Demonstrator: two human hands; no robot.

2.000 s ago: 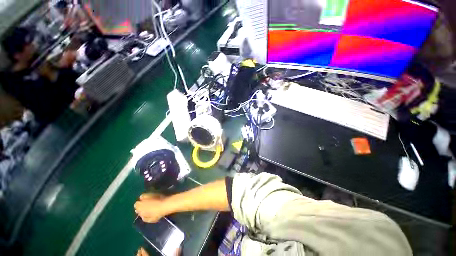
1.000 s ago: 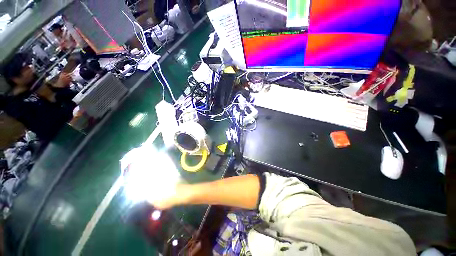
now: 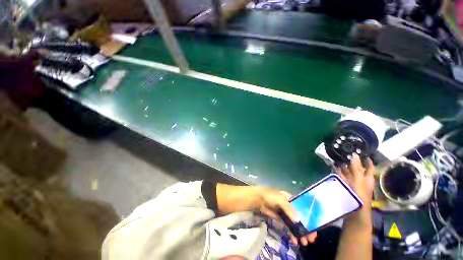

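Observation:
My left hand [image 3: 284,208] holds a smartphone [image 3: 325,204] with a lit blue and white screen, tilted, low in the view right of centre. A dome camera [image 3: 373,127] with a white housing and black ball head stands on the green surface at the right, its lens side towards me. My right hand [image 3: 359,179] is at the ball's lower edge with its fingers on it; the phone hides part of this hand.
A white camera housing [image 3: 403,183] with a dark round opening and a long white box [image 3: 410,138] stand right of the dome camera, beside tangled cables. Small bits lie on the green surface [image 3: 264,127]. A post [image 3: 170,40] rises at its back. Packages [image 3: 63,66] lie far left.
The view has swung left, so the monitor and keyboard are gone. The phone is now clear in my left hand. The bright glare on the dome camera has gone.

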